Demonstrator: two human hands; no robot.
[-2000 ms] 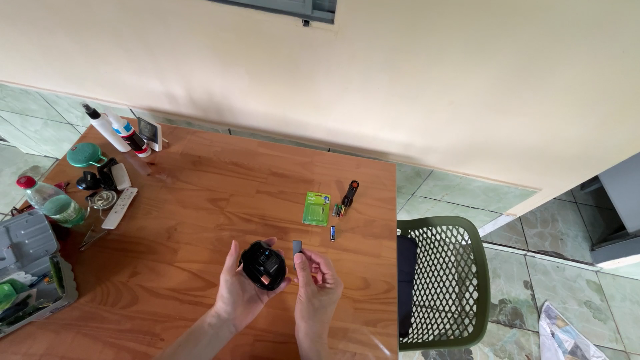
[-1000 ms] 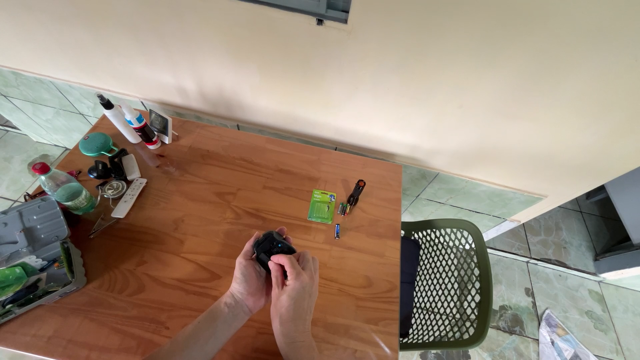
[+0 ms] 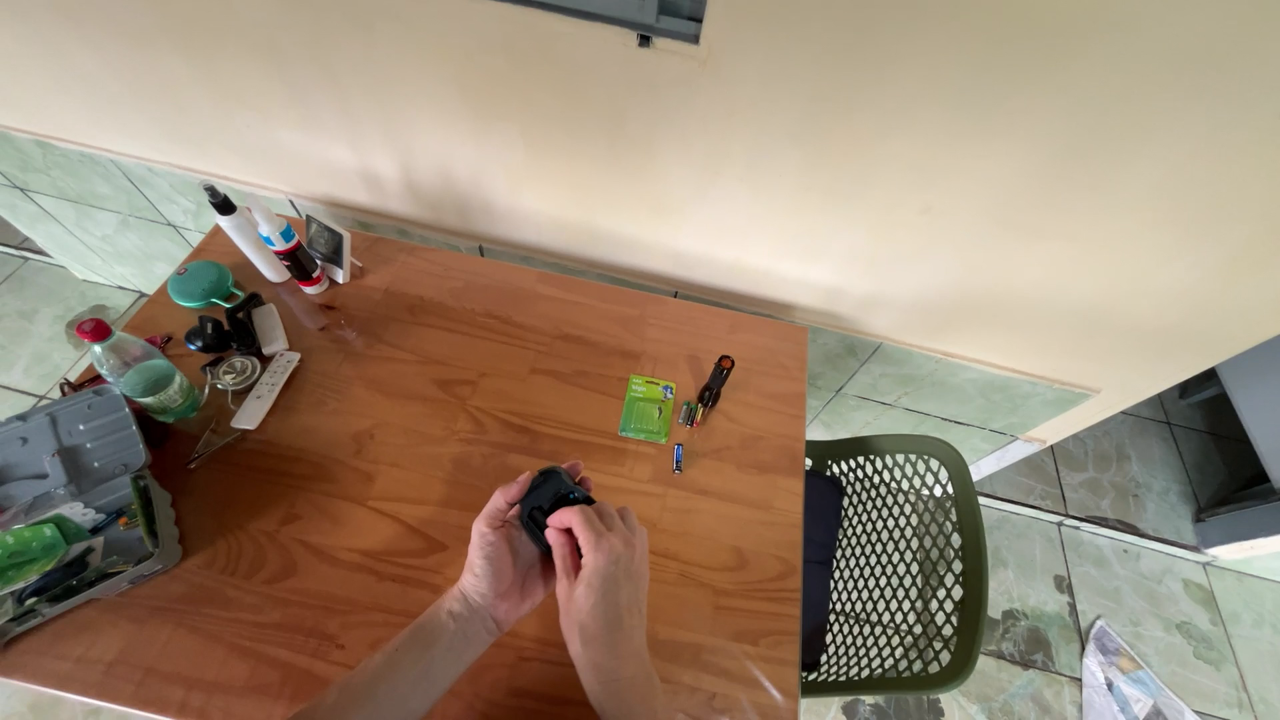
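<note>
My left hand (image 3: 507, 560) holds a round black plastic device (image 3: 548, 497) from its left side and below. The fingertips of my right hand (image 3: 600, 550) press on the device's upper face and hide part of it; whether they hold a small piece cannot be seen. Up and to the right on the wooden table (image 3: 450, 370), a single blue battery (image 3: 678, 459) lies below a green battery blister pack (image 3: 648, 409). A few small batteries (image 3: 689, 413) lie beside the pack, against a black flashlight (image 3: 716, 381).
An open grey toolbox (image 3: 75, 430) stands at the left, near a red-capped bottle (image 3: 150, 380), a white remote control (image 3: 266, 390), a teal round item (image 3: 203, 284) and a white spray bottle (image 3: 245, 235). A green mesh chair (image 3: 895, 570) adjoins the table's right edge.
Two seconds ago my right hand held a small grey cover beside the black device, apart from it. It has moved left onto the device, and the cover is now out of sight.
</note>
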